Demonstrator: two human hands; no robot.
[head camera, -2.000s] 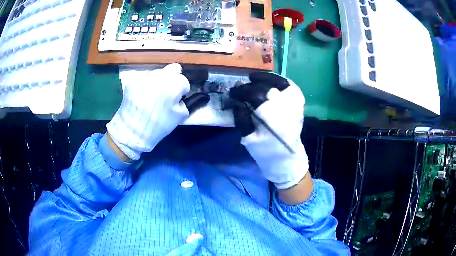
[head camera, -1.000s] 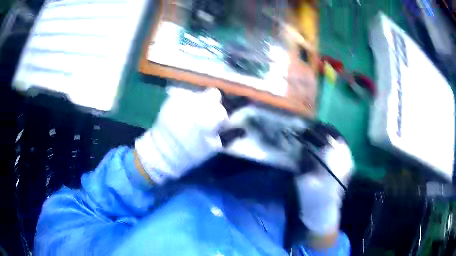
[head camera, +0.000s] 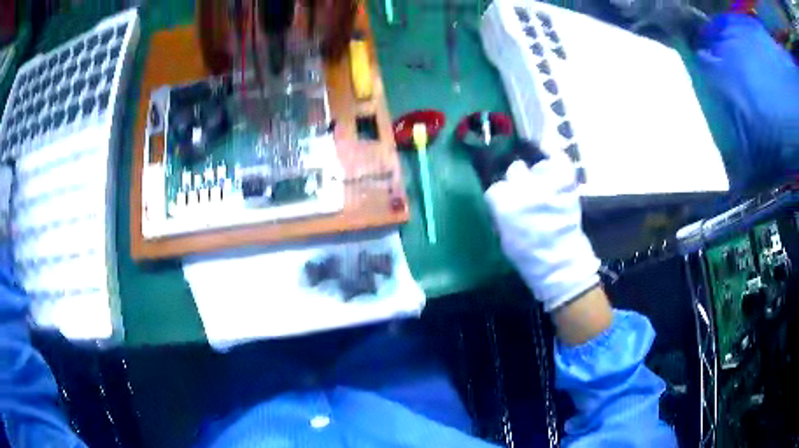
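Observation:
A white wipe (head camera: 254, 302) lies at the bench edge, with several small dark cores (head camera: 350, 273) in a pile on it. My right hand (head camera: 543, 219), in a white glove with black fingertips, is at the near side of a small round red cup (head camera: 484, 129). Its fingertips are dark and blurred, so I cannot tell if they hold the thin dark tool. A pale-green stick with a yellow end (head camera: 427, 188) rests on a second red dish (head camera: 419, 125). My left hand is out of the picture; only its blue sleeve shows at the left edge.
A circuit board (head camera: 254, 157) sits in an orange-brown fixture (head camera: 368, 188), with a blurred clamp above it. White trays stand left (head camera: 66, 227) and right (head camera: 644, 122); both show dark pieces. A blue sleeve-like shape (head camera: 758, 92) is at upper right. Racked boards (head camera: 753, 297) stand lower right.
Both hands have left the wipe, uncovering the dark cores. My right hand has moved right to the red cup; my left hand has gone out of view. The camera view has shifted.

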